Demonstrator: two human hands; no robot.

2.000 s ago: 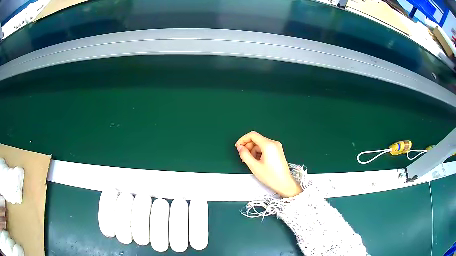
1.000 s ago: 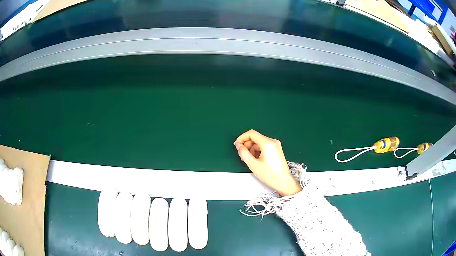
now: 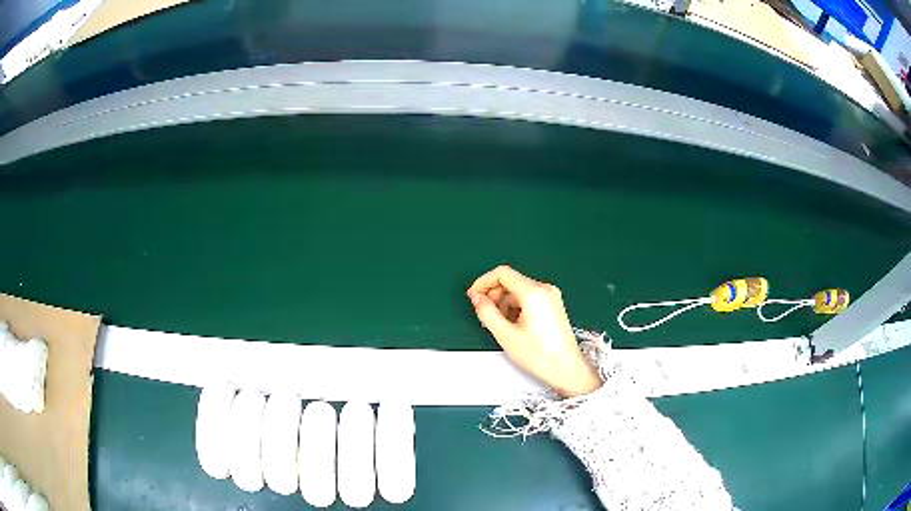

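Note:
My right hand [image 3: 521, 317] is held over the near edge of the green belt, fingers curled, with nothing visible in it. My left hand is out of the picture. Two yellow corded products lie on the belt to the right of my hand. The nearer one [image 3: 739, 293] has a blue mark and a brown part, and its white cord loop [image 3: 661, 313] points left toward my hand without touching it. The second one [image 3: 830, 300] lies beside the post, its loop also to the left. Several white rounded tags [image 3: 318, 453] stand side by side at the near left.
A white edge rail [image 3: 270, 361] runs along the belt [image 3: 300, 230]. A grey far rail [image 3: 400, 88] curves across the top. A grey post [image 3: 867, 307] rises at right. A cardboard sheet [image 3: 68, 399] at left holds more white stacks [image 3: 22, 369].
Both yellow products have moved left along the belt, closer to my right hand; the second has come out from behind the post. My right hand has stayed in almost the same place.

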